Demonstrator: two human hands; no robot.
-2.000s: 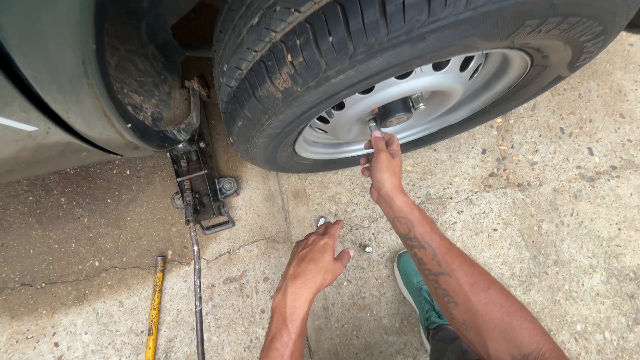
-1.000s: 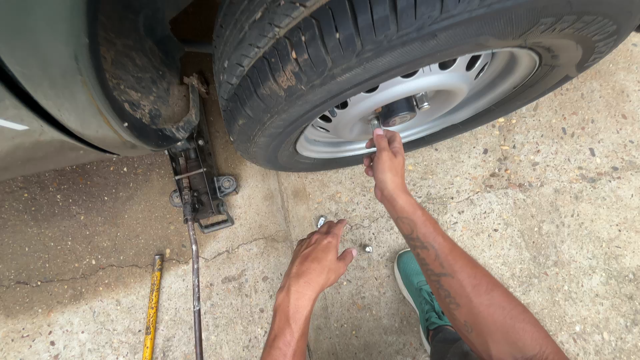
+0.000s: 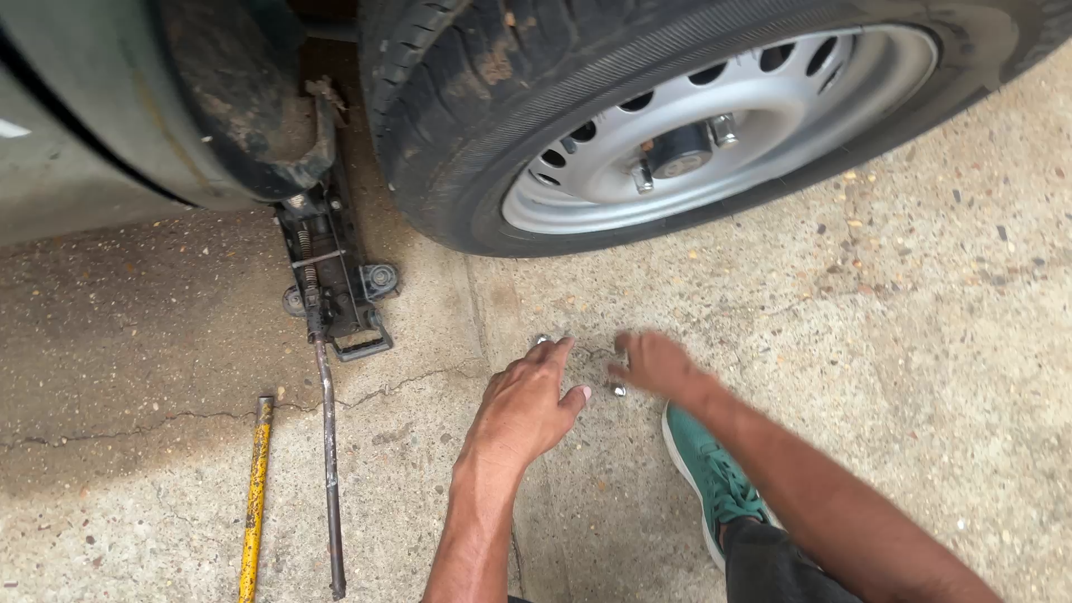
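My left hand (image 3: 523,402) hovers palm down over the concrete, fingers apart and holding nothing; a chrome lug nut (image 3: 542,339) shows just past its fingertips. Blurred by motion, my right hand (image 3: 660,362) is above the ground near another chrome lug nut (image 3: 619,390); whether its curled fingers hold anything cannot be told. Beyond both hands stands a car wheel with a silver steel rim (image 3: 586,209) and a black tyre (image 3: 452,193). Two chrome lug nuts, one lower left (image 3: 642,177) and one upper right (image 3: 723,131), sit beside the black hub cap (image 3: 680,152).
A floor jack (image 3: 335,276) stands under the green car body (image 3: 92,167) on the left, its metal handle (image 3: 328,435) reaching toward me. Left of it lies a worn yellow bar (image 3: 256,502). My green shoe (image 3: 708,477) is below my right hand.
My right hand has left the lug nut at the wheel and come down toward the nuts on the ground. My left hand has stayed over the concrete.
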